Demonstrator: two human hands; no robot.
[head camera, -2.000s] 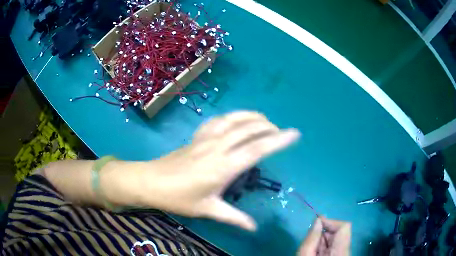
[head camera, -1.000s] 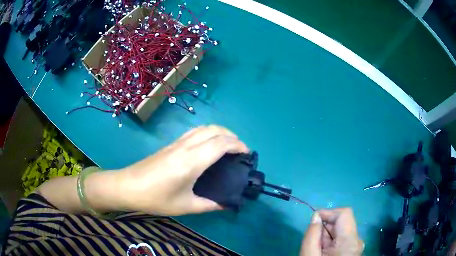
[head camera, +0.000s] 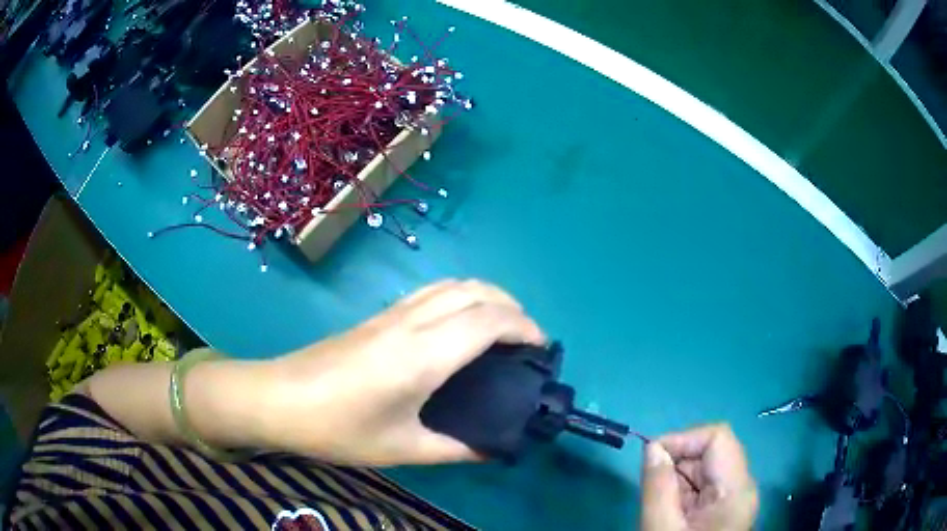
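Observation:
My left hand (head camera: 384, 379) is closed around a black housing unit (head camera: 493, 402) and holds it over the blue-green bench. The unit's shaft tube (head camera: 597, 426) points right, towards my right hand. My right hand (head camera: 701, 479), partly cut off by the bottom edge, pinches a red lead wire (head camera: 685, 478) between thumb and finger. The wire runs from the end of the shaft tube into the fingers. Its other end is hidden, in or behind the tube.
A brown cardboard tray (head camera: 369, 192) heaped with red wires (head camera: 312, 124) stands at the upper left. Black units lie at the far upper left (head camera: 140, 104) and at the right (head camera: 862, 379). A carton of yellow parts (head camera: 109, 322) is at the left. A white strip (head camera: 665, 93) edges the bench.
My left hand has taken hold of the black unit, which lay on the bench. Over the last second the unit has moved slightly right and down, and less wire shows between tube and right hand.

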